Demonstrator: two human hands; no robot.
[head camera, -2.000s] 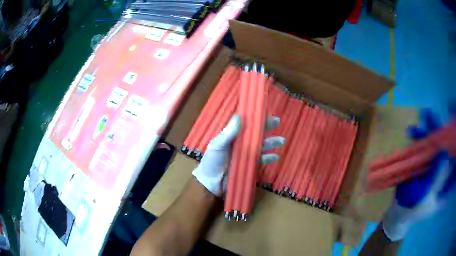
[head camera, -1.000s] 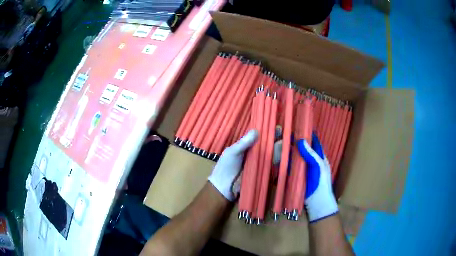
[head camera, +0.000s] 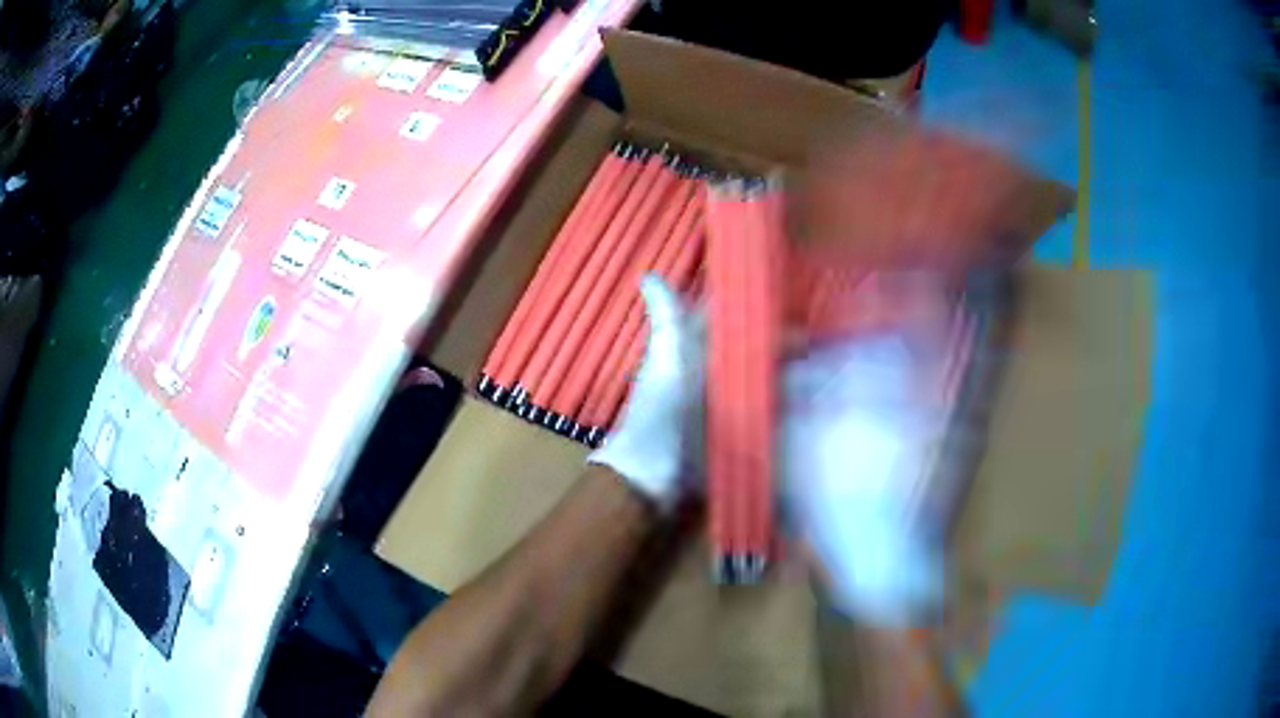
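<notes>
My left hand (head camera: 657, 407), in a white glove, is shut on an upright bundle of red-sleeved rods (head camera: 744, 365) with metal tips, over the open cardboard carton (head camera: 702, 91). Its thumb shows left of the bundle; its fingers are hidden. My right hand (head camera: 870, 484), in a white glove, is strongly blurred just right of the bundle. A blurred red mass (head camera: 912, 197) above it crosses the carton's back flap and looks like rods in its grip; its fingers cannot be made out. More red rods (head camera: 583, 288) lie in a slanted row in the carton's left part.
The bench edge at left carries a pink-red printed sheet (head camera: 316, 183) and a white cover (head camera: 211, 547) with a black pad (head camera: 141, 568). Silver and dark profiles (head camera: 421, 17) lie at its far end. A carton flap (head camera: 1081, 435) spreads right over the blue floor (head camera: 1200, 351).
The rods between my hands are now one close bundle in my left hand. My right hand has gone from steady to a fast blur, with a red blur above it.
</notes>
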